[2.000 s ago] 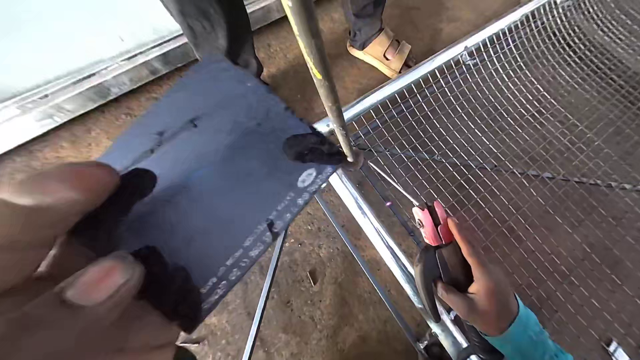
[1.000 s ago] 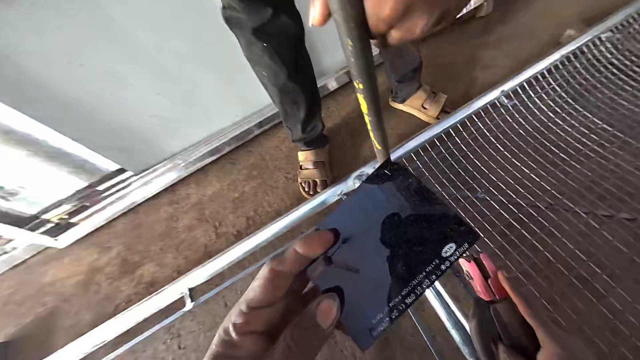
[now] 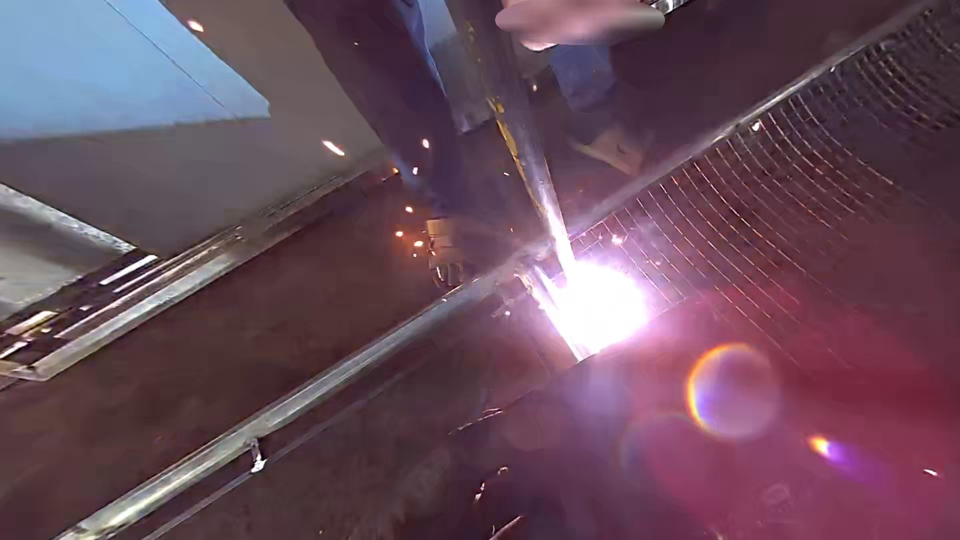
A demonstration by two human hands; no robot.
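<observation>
A blinding white welding arc [image 3: 604, 309] burns where the lower end of a metal rod with yellow marks [image 3: 517, 142] meets the frame, beside the wire mesh [image 3: 720, 232]. A galvanized metal tube [image 3: 360, 349] runs diagonally through that area. Dark shade and purple-red glare cover the lower middle and right. Faint glints there may be edges of my left hand or the dark welding glass, but neither can be made out. My right hand and the pink-jawed electrode holder are also lost in the dark and glare.
Another person's blurred hand [image 3: 577, 22] is by the rod at the top. That person's sandalled foot [image 3: 448, 251] stands just beyond the tube. A metal-framed panel [image 3: 202, 262] lies at the left. Orange sparks fly over the floor.
A bright arc and sparks have appeared at the rod's lower end. The picture has darkened, and my hands, the welding glass and the electrode holder, plain before, can no longer be made out.
</observation>
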